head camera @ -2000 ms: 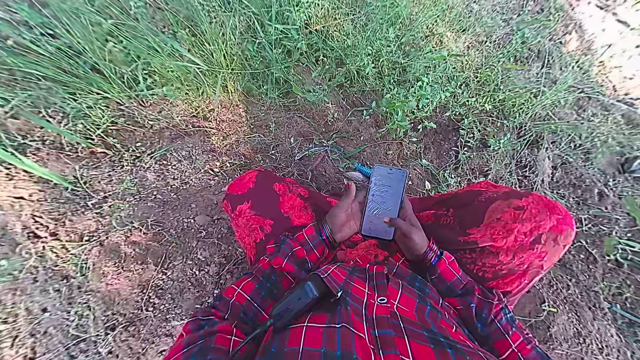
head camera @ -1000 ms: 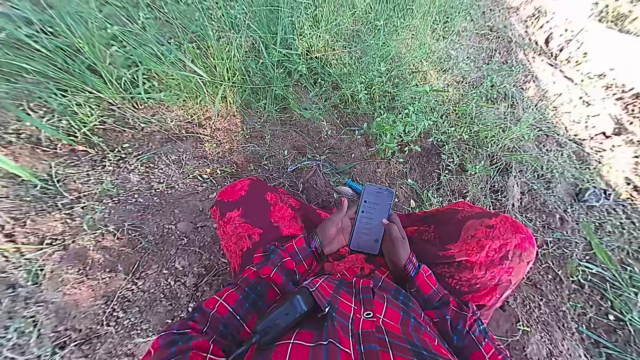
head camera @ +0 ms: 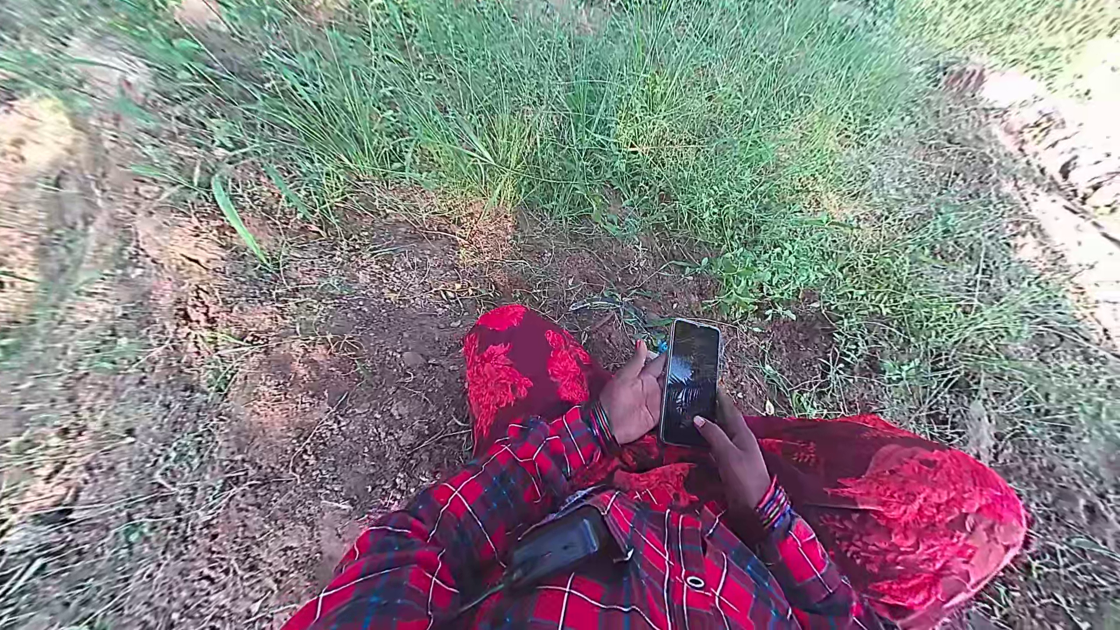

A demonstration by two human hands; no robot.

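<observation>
A smartphone [head camera: 690, 382] with a dark, reflective screen is held upright over my lap. My left hand [head camera: 633, 402] is at its left edge, thumb pointing up and palm turned partly upward; whether its fingers grip the phone is hard to tell. My right hand [head camera: 735, 451] holds the phone's lower right side, with the thumb over the bottom of the screen. Behind the phone a small blue item [head camera: 661, 346] shows in part. Bangles circle both wrists. A black device [head camera: 556, 549] with a cord lies against my plaid shirt.
My bent legs in red patterned cloth [head camera: 919, 512] spread to both sides. Bare soil with dry bits [head camera: 376, 367] lies to the left and ahead. Green grass [head camera: 560, 114] grows beyond it, and a pale sunlit strip [head camera: 1072, 157] runs along the right.
The phone's screen was lit with content one second ago and is dark now. My right thumb has moved onto the lower screen. The view has shifted toward the left.
</observation>
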